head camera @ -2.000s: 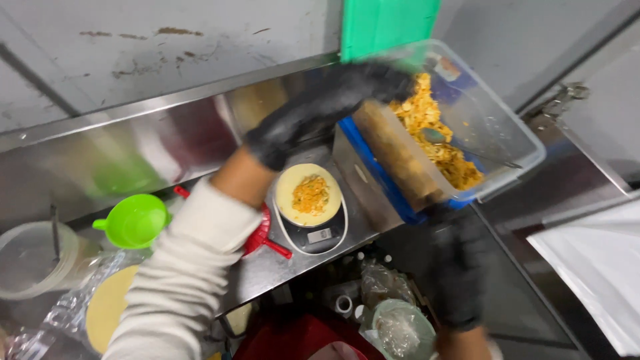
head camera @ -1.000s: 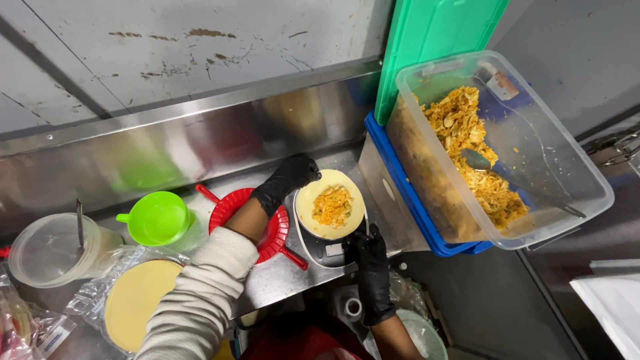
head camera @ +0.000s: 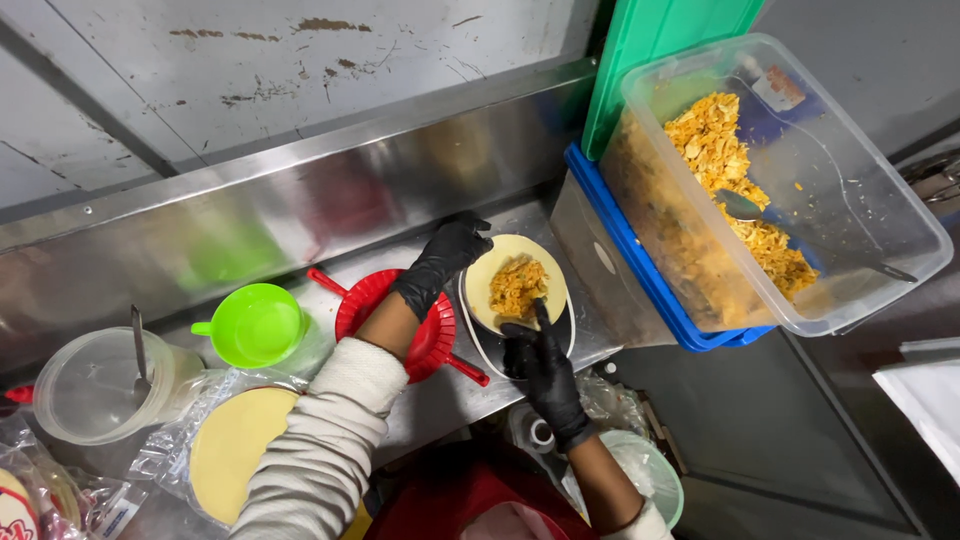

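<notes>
A round dough disc [head camera: 553, 274] lies on a kitchen scale [head camera: 491, 352], with a mound of orange shredded filling [head camera: 517, 287] on it. My left hand [head camera: 454, 251], in a black glove, has its fingers at the disc's upper left edge. My right hand [head camera: 546, 367], also gloved, is at the lower edge, one finger extended against the filling. Whether either hand grips the disc cannot be told. Left of the scale sits a red plastic dough press [head camera: 442, 337], partly behind my left forearm. At the upper right, a clear plastic tub [head camera: 862, 187] holds more filling and a metal spoon [head camera: 739, 205].
The tub rests on a blue-lidded box [head camera: 637, 262], beside a green lid [head camera: 637, 60]. A green cup [head camera: 257, 325], a clear container [head camera: 97, 386] with a utensil and bagged dough discs [head camera: 240, 446] stand left. A steel backsplash [head camera: 300, 202] runs behind; a bin [head camera: 667, 480] is below.
Both hands have come from the filling tub to the dough disc. Since one second ago, my right hand's finger has reached the filling. The view has shifted since the first frame.
</notes>
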